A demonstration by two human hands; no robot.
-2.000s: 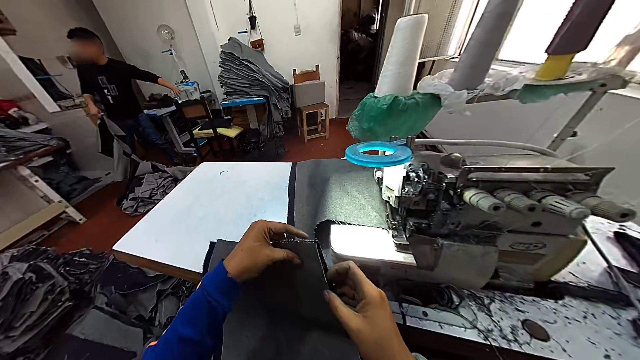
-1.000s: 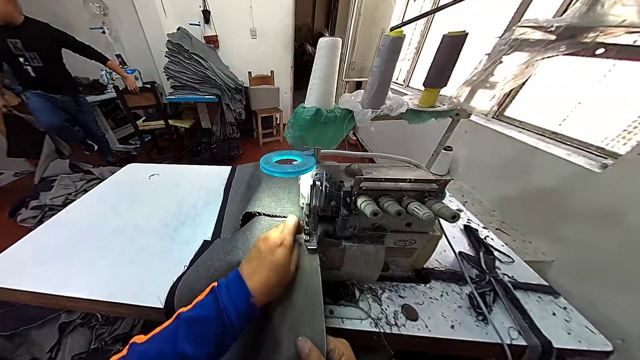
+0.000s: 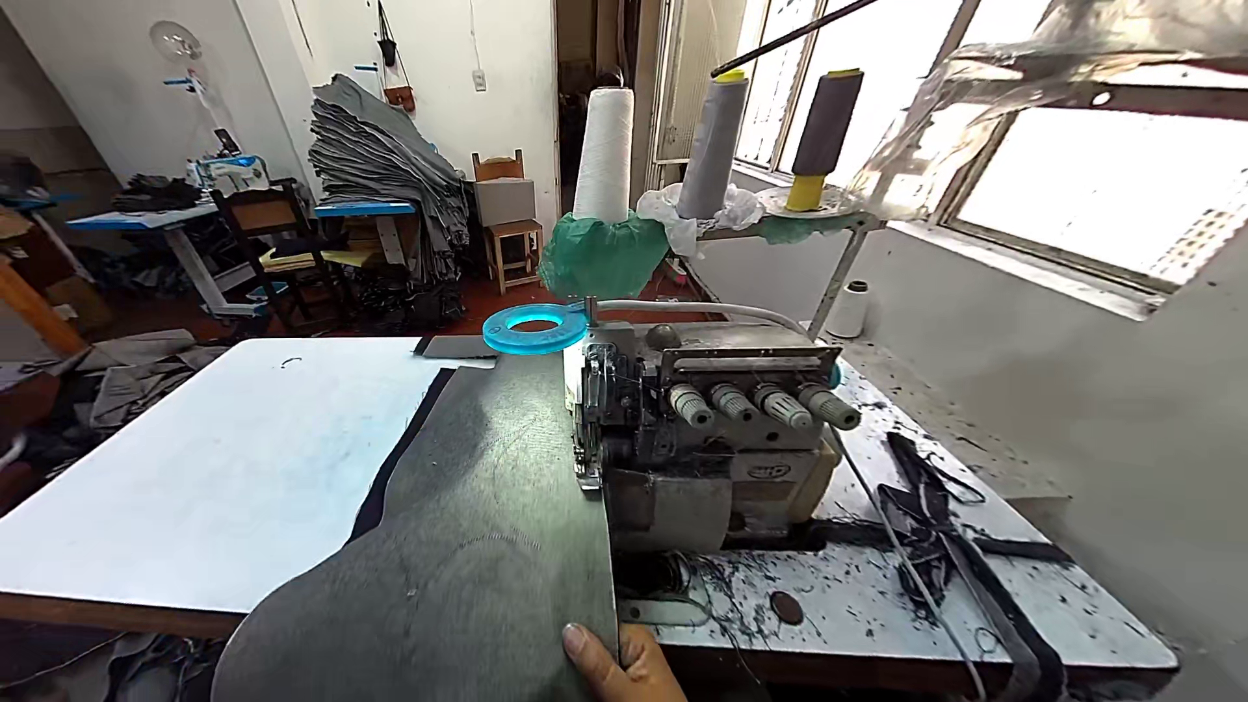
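Observation:
A dark grey piece of fabric lies over the white table and hangs past its front edge, a darker layer showing along its left side. Its right edge runs up to the presser foot of an overlock sewing machine. At the bottom of the view my right hand pinches that edge, thumb on top and fingers underneath. My left hand is out of view. A blue translucent ring sits at the upper left of the machine head.
Thread cones stand on a rack behind the machine. Dark fabric strips and thread scraps lie on the table's right side. The white tabletop extends left. Farther back are stacked grey fabric, chairs and another sewing machine.
My left hand, on the fabric by the presser foot one second ago, has left the view. The fabric now reaches along the machine's left side. The person at the back left is no longer in view.

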